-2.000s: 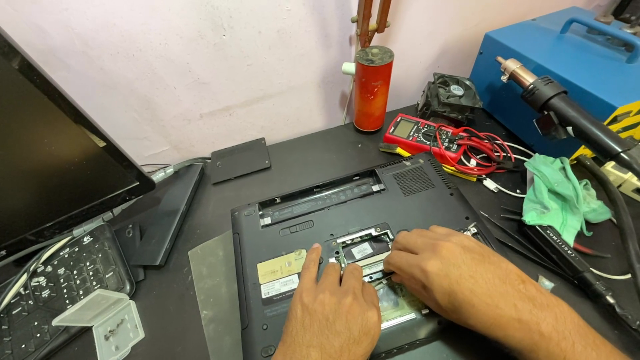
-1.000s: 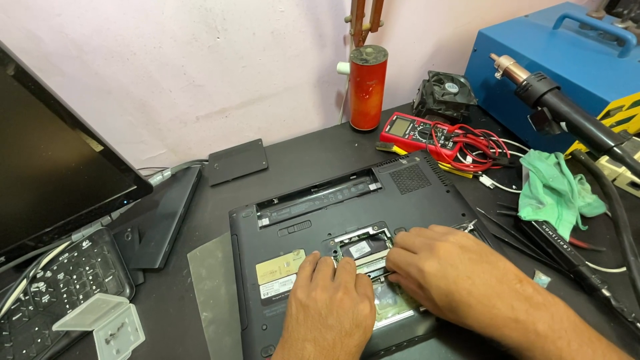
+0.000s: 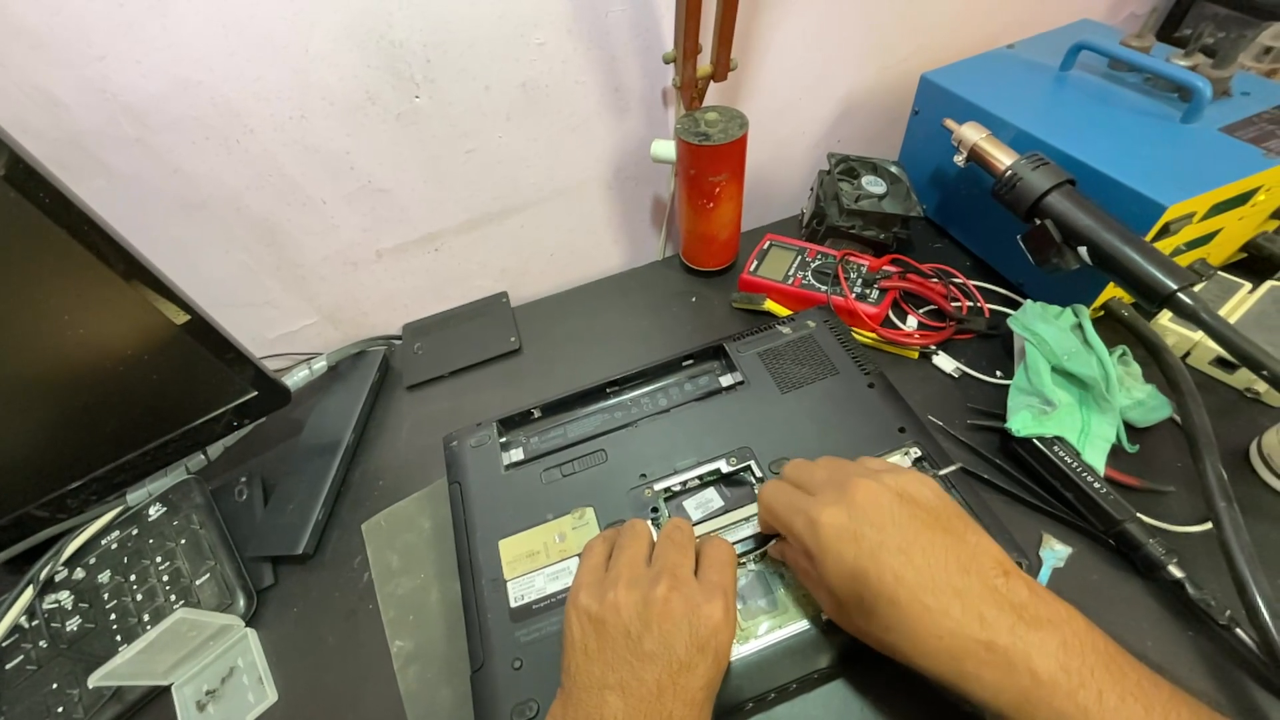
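Note:
An upside-down HP laptop [image 3: 650, 430] lies on the dark desk, its battery bay [image 3: 620, 402] and a middle compartment [image 3: 706, 495] uncovered. My left hand [image 3: 650, 610] rests palm down at the left edge of that compartment, fingertips curled out of sight. My right hand [image 3: 870, 540] is bent over the compartment's right side, with thumb and fingers close together at its edge. Between the hands runs a light strip, and below it a greenish part with a metal edge [image 3: 775, 635] shows. Whether either hand grips something is hidden by the fingers.
A monitor [image 3: 110, 370], keyboard [image 3: 120, 560] and small clear box of screws [image 3: 225, 685] stand at left. Behind lies a black cover panel [image 3: 460, 338]. At right are a red multimeter [image 3: 800, 275], tweezers [image 3: 1000, 465], a green cloth [image 3: 1070, 370] and a hot-air gun [image 3: 1080, 220].
My left hand's fingers, spread with the index finger extended two seconds ago, are now drawn together and curled at the compartment. My right hand stays in about the same place.

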